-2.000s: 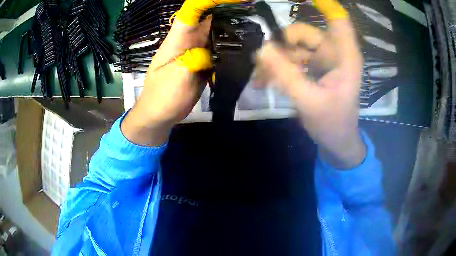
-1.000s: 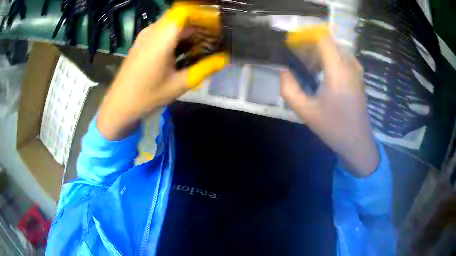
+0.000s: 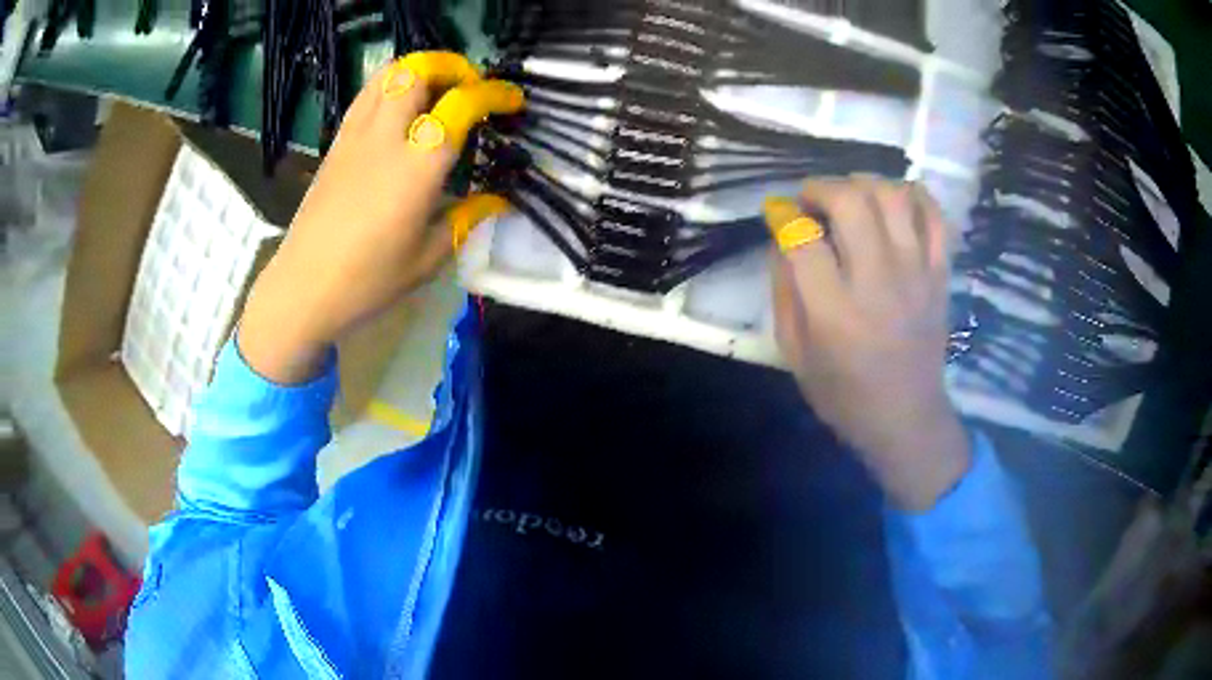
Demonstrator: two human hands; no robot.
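A row of black watches [image 3: 645, 173] lies nested on the white tray [image 3: 598, 308], their straps spread to both sides. My left hand [image 3: 352, 213], with yellow finger cots, is at the row's left side, its thumb and fingers around the dark strap ends. My right hand [image 3: 871, 299], palm down with a yellow cot on one finger, is at the right strap ends of the nearest watches; its thumb is mostly hidden, and the straps run to its fingertips.
Another black watch row [image 3: 1063, 266] lies at the right of the tray. Loose black watches [image 3: 299, 60] hang over the green bench edge [image 3: 120, 67] at upper left. An open cardboard box [image 3: 100, 253] with white grid trays [image 3: 193, 292] stands at left. A red object [image 3: 96, 585] is lower left.
The dark bundle between my hands has come down onto the tray and now lies as part of the nested row. My right hand has turned palm down. The view has shifted to the right.
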